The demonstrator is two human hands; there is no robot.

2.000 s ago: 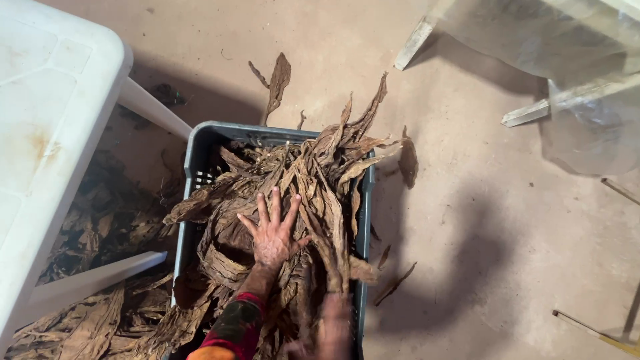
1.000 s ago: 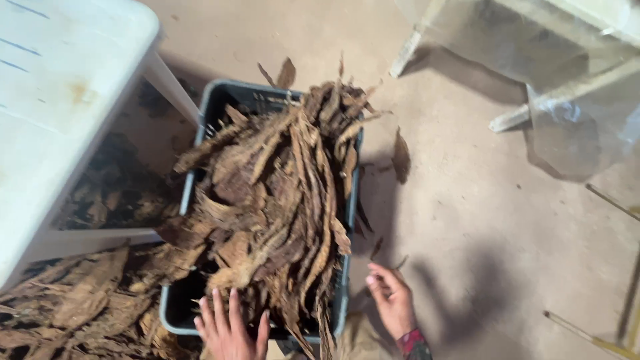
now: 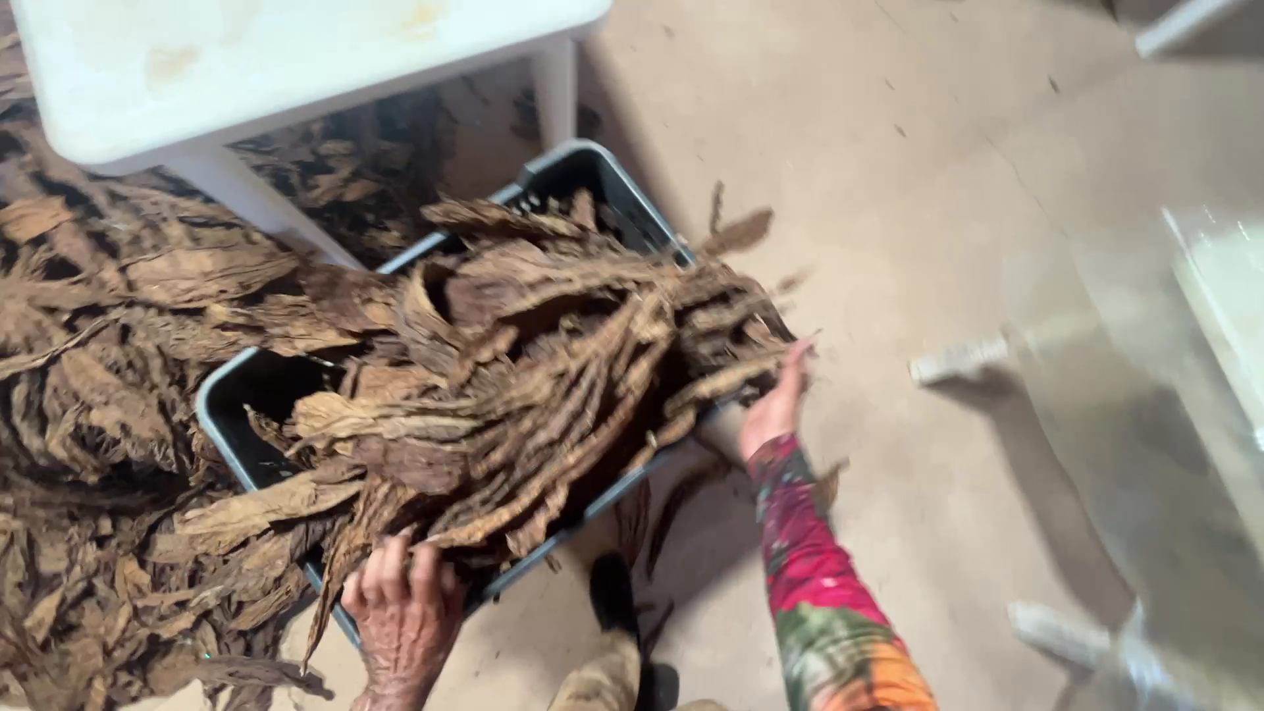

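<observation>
A dark plastic crate [image 3: 229,434] with a grey-blue rim stands on the floor, heaped with dried brown leaves [image 3: 553,395] that look like tobacco. At the crate's near left end is my left hand [image 3: 407,592], its fingers curled over the rim and leaf ends; whether it grips rim or leaves I cannot tell. My right hand [image 3: 780,400] lies against the outer right side of the heap, fingers pointing away, touching the leaf ends that overhang the rim. Its palm side is hidden.
A large pile of loose dried leaves [image 3: 109,395] covers the floor at left, reaching the crate. A white plastic table [image 3: 296,59] stands behind it, one leg close to the crate. At right are clear plastic sheeting [image 3: 1116,425] and whitish legs. My shoes and trouser legs show below.
My left hand has gone from on top of the leaves to the crate's near end. The right has come up against the heap's right side. The crate now appears turned in view.
</observation>
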